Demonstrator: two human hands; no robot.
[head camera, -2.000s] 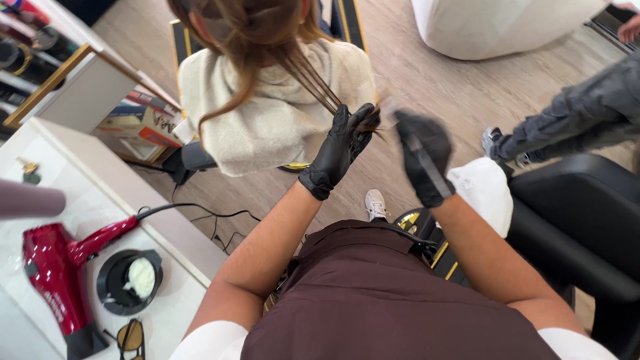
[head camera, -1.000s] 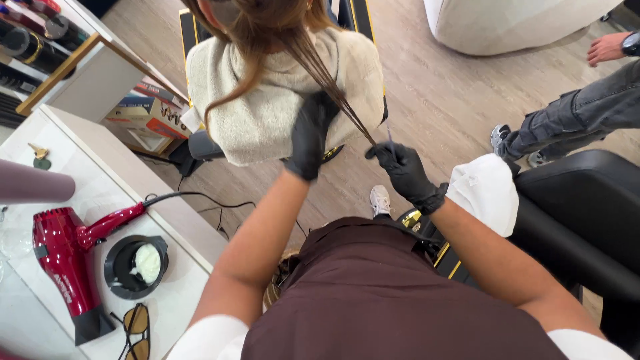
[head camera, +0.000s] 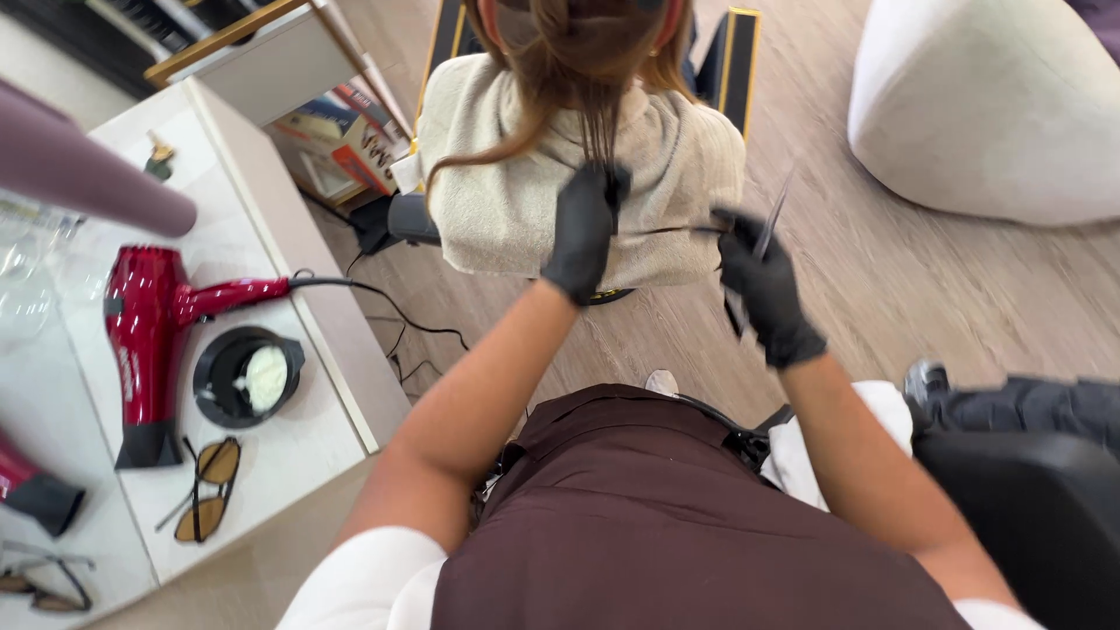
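Observation:
Black gloves cover both my hands. My left hand (head camera: 588, 229) is closed on a thin section of brown hair (head camera: 598, 127) hanging from the back of a seated person's head. That person's shoulders are draped in a beige towel (head camera: 490, 206). Off to the right, my right hand (head camera: 763, 278) grips a thin, blurred tool (head camera: 775, 210) whose pointed end sticks up past the fingers; its kind I cannot tell. A dark thin piece, perhaps a tail comb's handle, reaches left from those fingers over the towel. A longer curled lock (head camera: 503, 150) lies over the towel's left part.
On the white counter (head camera: 332, 367) at left are a red hair dryer (head camera: 144, 337), a black tinting bowl (head camera: 219, 385) with white cream, and sunglasses (head camera: 210, 490). The dryer's cord (head camera: 385, 297) hangs over the edge. A black chair (head camera: 1032, 499) stands at lower right, a pale armchair (head camera: 971, 114) at upper right.
My right hand has left the hair section it held a second ago and moved right. My left hand, then at the towel beside the hair, now holds that section. The view has shifted.

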